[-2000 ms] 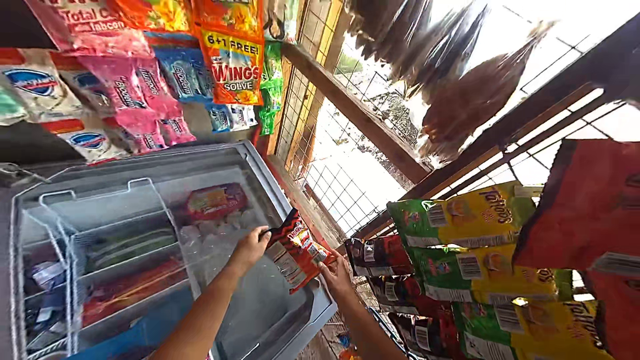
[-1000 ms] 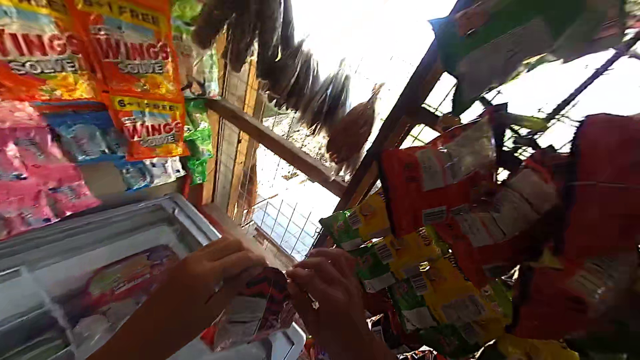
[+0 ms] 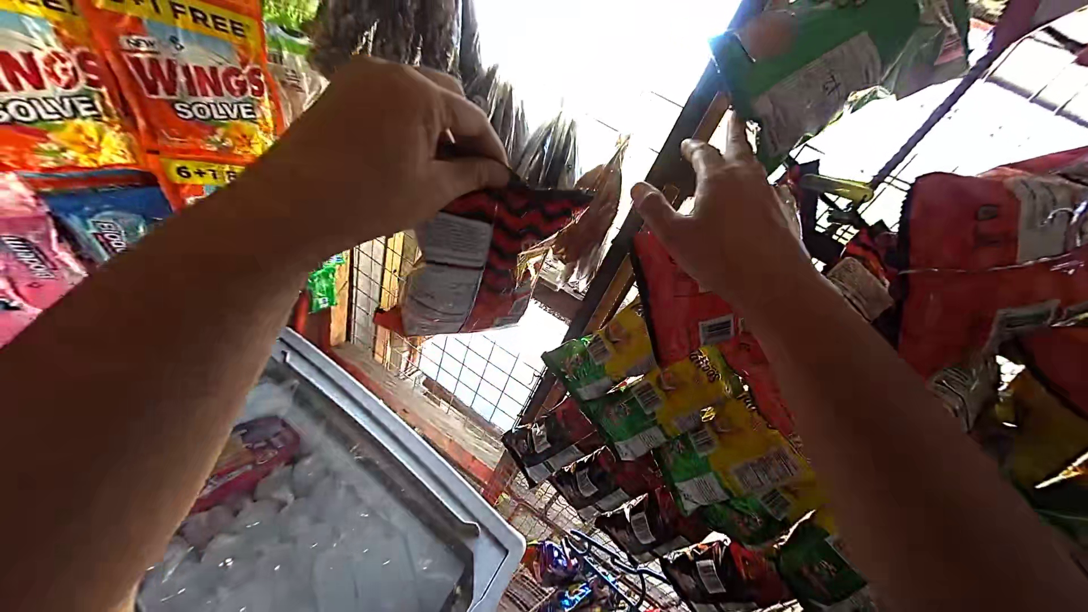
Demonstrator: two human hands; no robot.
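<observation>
Raised at the upper middle, my left hand (image 3: 399,153) pinches the top edge of a red and black snack packet (image 3: 476,263), which hangs from its fingers with a grey printed panel showing. My right hand (image 3: 722,204) is lifted to the right of it, fingers apart, holding nothing. Its fingertips are near the lower edge of a hanging green bag (image 3: 816,76); whether they touch it I cannot tell. Behind and below this hand hangs a red packet (image 3: 680,289).
Strips of green and yellow snack packets (image 3: 680,391) hang at the lower right. Below left stands a chest freezer (image 3: 408,450) with a glass top. Orange detergent sachets (image 3: 191,76) hang at the upper left. Wire mesh (image 3: 484,365) and a slanting wooden beam (image 3: 620,246) lie behind.
Both hands have risen from over the freezer and moved apart. The red and black packet, near both hands before, now hangs from my left hand alone. The view has shifted.
</observation>
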